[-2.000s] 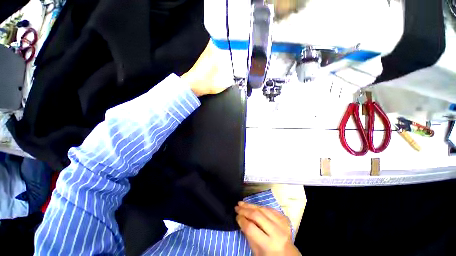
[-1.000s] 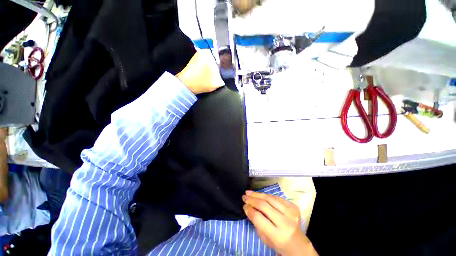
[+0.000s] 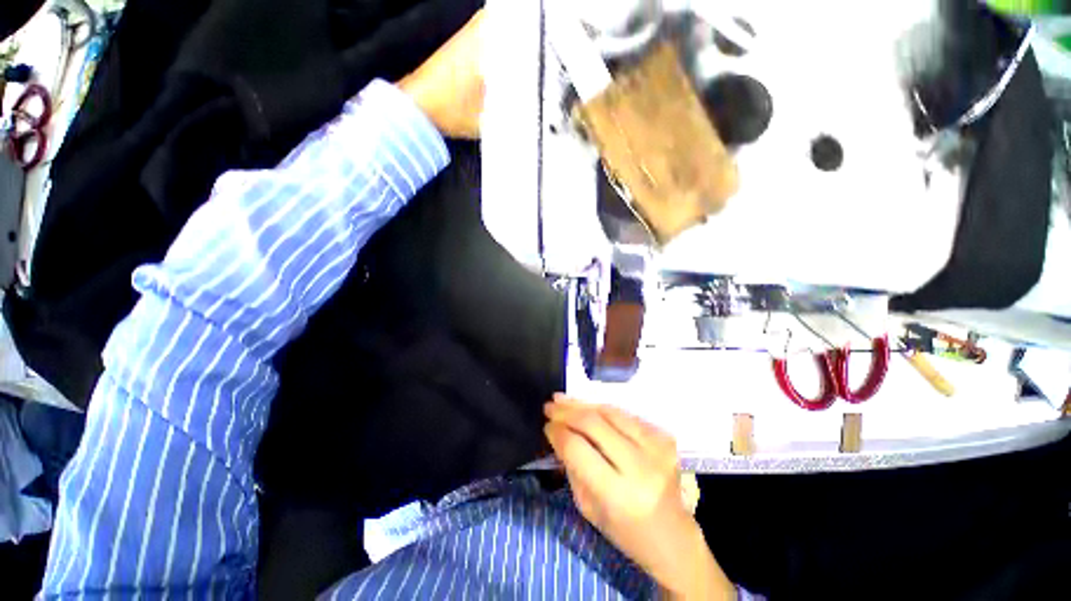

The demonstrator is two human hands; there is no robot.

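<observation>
A large black garment panel [image 3: 435, 340] lies left of the needle area and hangs over my lap. The white sewing machine head [image 3: 810, 211] with a tan pad [image 3: 669, 141] fills the upper right and hides the needle. My left hand [image 3: 452, 80] rests on the panel beside the head, its fingers hidden behind the machine; its grip cannot be seen. My right hand [image 3: 617, 464] pinches the panel's right edge near the table's front edge.
Red-handled scissors [image 3: 832, 373] lie right of the needle area, partly under the machine head, with small hand tools [image 3: 940, 358] beside them. A black cloth strip [image 3: 1012, 176] hangs over the machine's right side. Other red-handled scissors [image 3: 28, 123] show on the left neighbouring table.
The view has shifted, so the machine head now covers more of the picture. My right hand has moved up along the panel's edge toward the machine. My left hand has gone farther behind the head.
</observation>
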